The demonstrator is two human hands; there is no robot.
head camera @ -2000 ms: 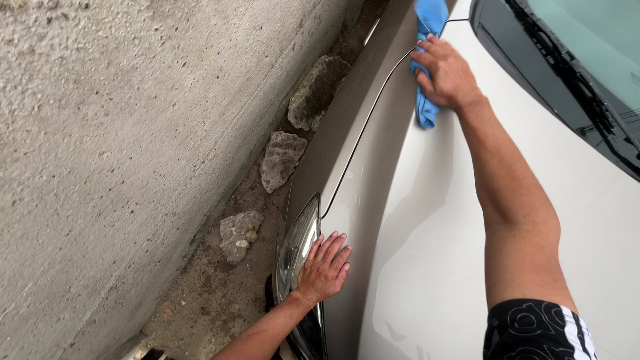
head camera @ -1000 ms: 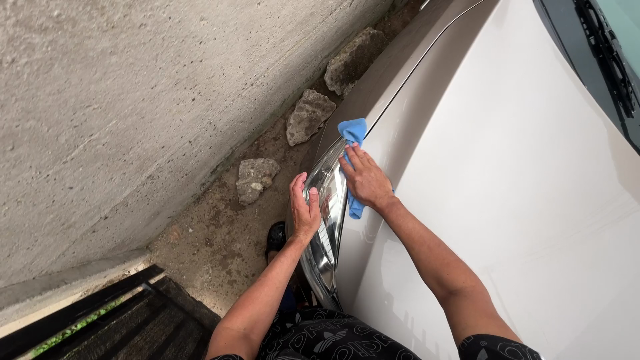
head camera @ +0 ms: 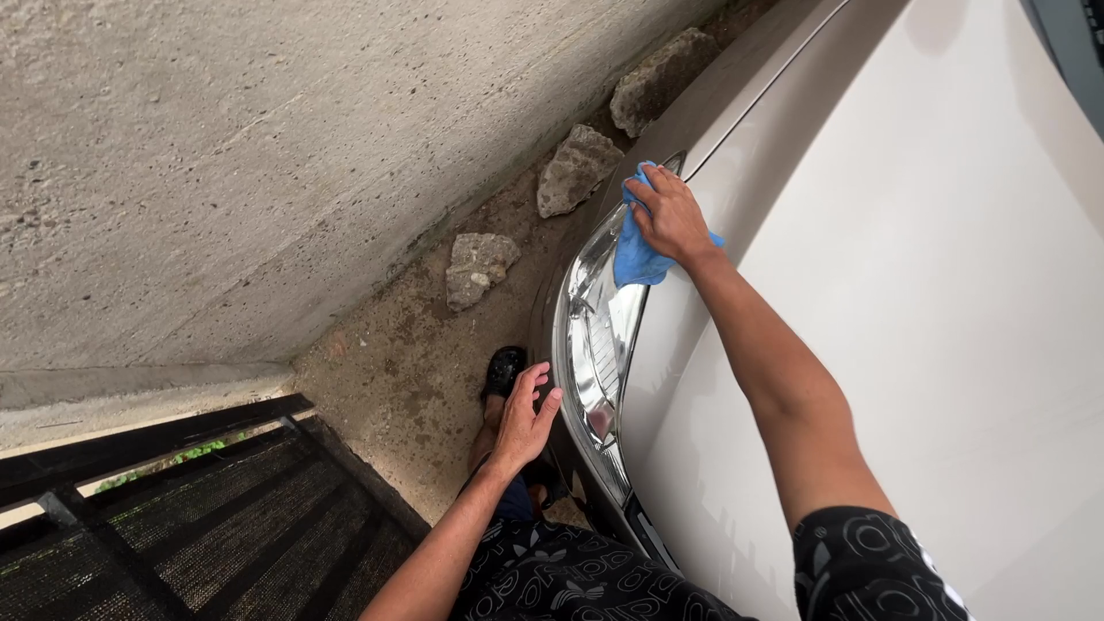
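My right hand [head camera: 671,214] presses a blue cloth [head camera: 638,259] against the upper end of the car's headlight [head camera: 595,336], where it meets the hood [head camera: 906,345]. Part of the cloth hangs out below the palm and a corner shows right of the wrist. My left hand [head camera: 526,420] holds nothing; its fingers are apart, beside the outer edge of the headlight and over the bumper. Whether its fingertips touch the car I cannot tell.
A rough concrete wall [head camera: 259,172] runs along the left. Between it and the car lie broken concrete chunks [head camera: 481,269] on the dirt ground [head camera: 388,379]. A black metal gate with mesh [head camera: 250,517] stands at lower left, near my black shoe [head camera: 504,371].
My right hand and the blue cloth have come from the hood's edge near the windshield down to the headlight. My left hand, earlier flat beside the headlight, is now at its outer side.
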